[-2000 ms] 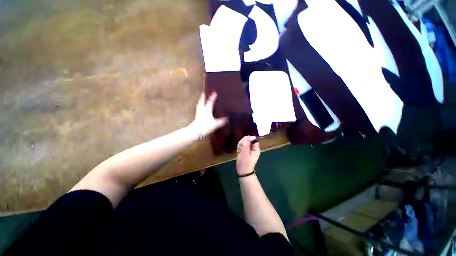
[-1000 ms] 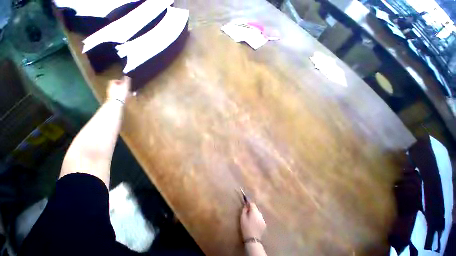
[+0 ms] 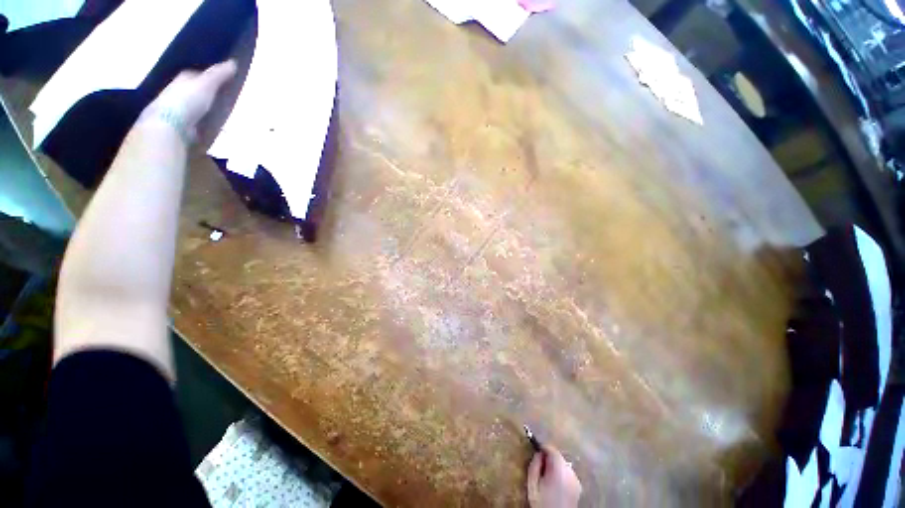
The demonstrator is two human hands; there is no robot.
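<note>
A long cut stack with a white paper top (image 3: 288, 99) and dark fabric edge lies at the upper left of the table. My left hand (image 3: 198, 94) is at its left side, fingers extended over dark fabric; whether it grips the stack is hidden. Another long white-topped cut stack (image 3: 114, 64) lies left of that hand. My right hand (image 3: 553, 481) is low at the bottom edge, partly cut off, closed around a small thin dark tool (image 3: 533, 438) with a light tip.
The worn brown wooden table (image 3: 447, 268) fills the middle. White paper pieces (image 3: 486, 15) with a pink item lie at the top, a pale loose slip (image 3: 665, 79) at the far side. More dark and white cut stacks (image 3: 843, 327) stand at the right. A small white scrap (image 3: 215, 235) lies left.
The view has swung from the right-hand stacks to the left end. Since one second ago, my left hand has moved from the stack's near end to its left side, and the stack is turned more upright.
</note>
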